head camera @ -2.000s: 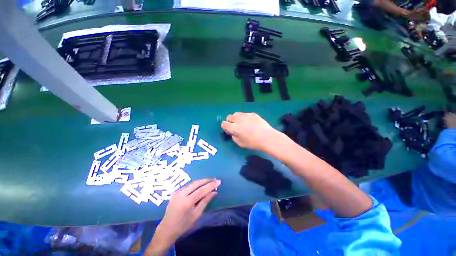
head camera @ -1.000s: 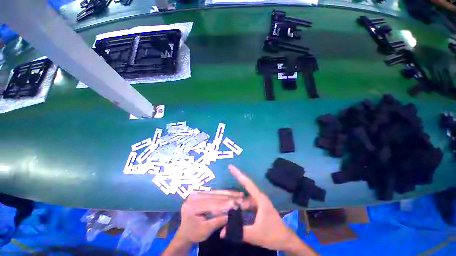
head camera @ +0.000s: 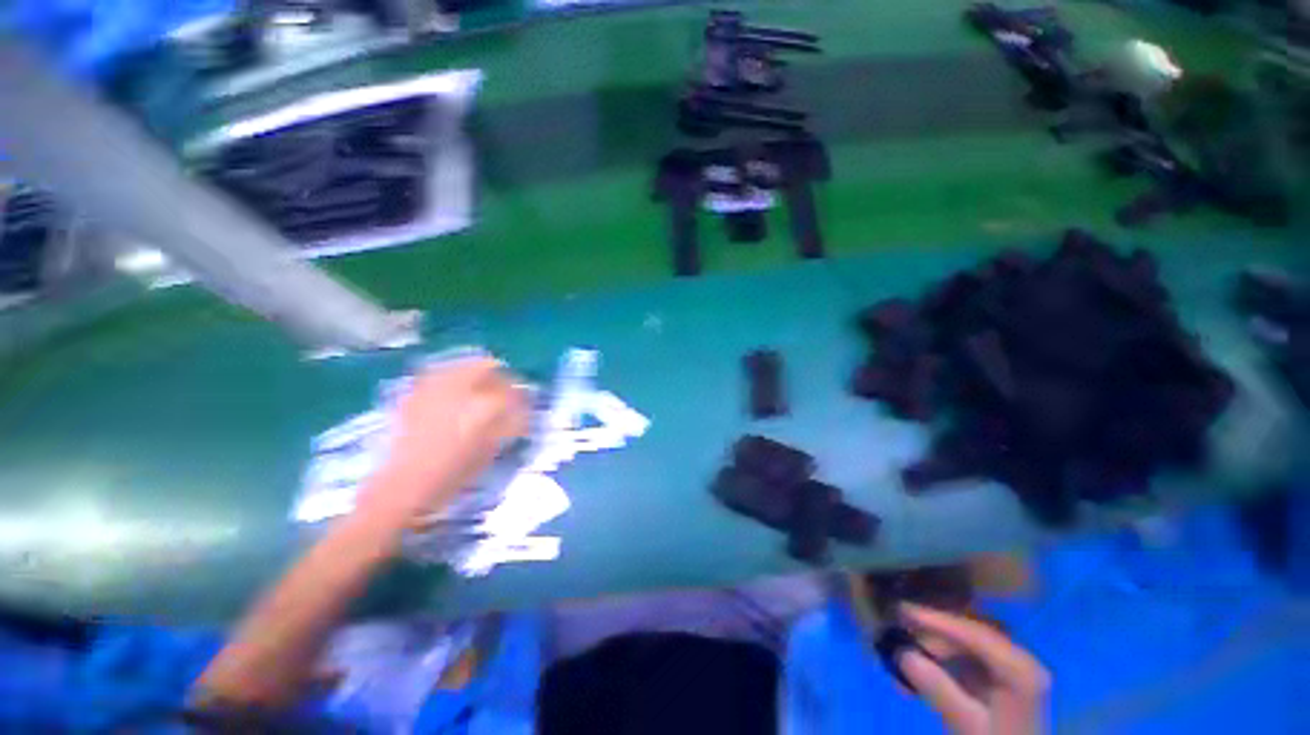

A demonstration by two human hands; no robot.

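The picture is blurred. My left hand (head camera: 457, 431) is over the pile of small white slotted pieces (head camera: 525, 524) at the left, fingers curled down; whether it holds a piece cannot be told. My right hand (head camera: 977, 672) is below the table edge at the right, beside an open cardboard box (head camera: 1006, 579), with a small black piece (head camera: 899, 656) between its fingers. A single black pad (head camera: 764, 384) lies near the centre, above a small group of black pads (head camera: 787, 491). A large heap of black pads (head camera: 1070, 376) lies at the right.
A grey slanted post (head camera: 216, 251) stands on the green table at the left. Behind it a black frame unit (head camera: 323, 180) lies on a white sheet. Black bracket assemblies (head camera: 743, 201) lie at the far centre and far right. Clear plastic bags (head camera: 388, 675) are below the table.
My hands were together at the near table edge with a black piece. They have parted: the left is over the white pile, the right is down by the box with a black piece.
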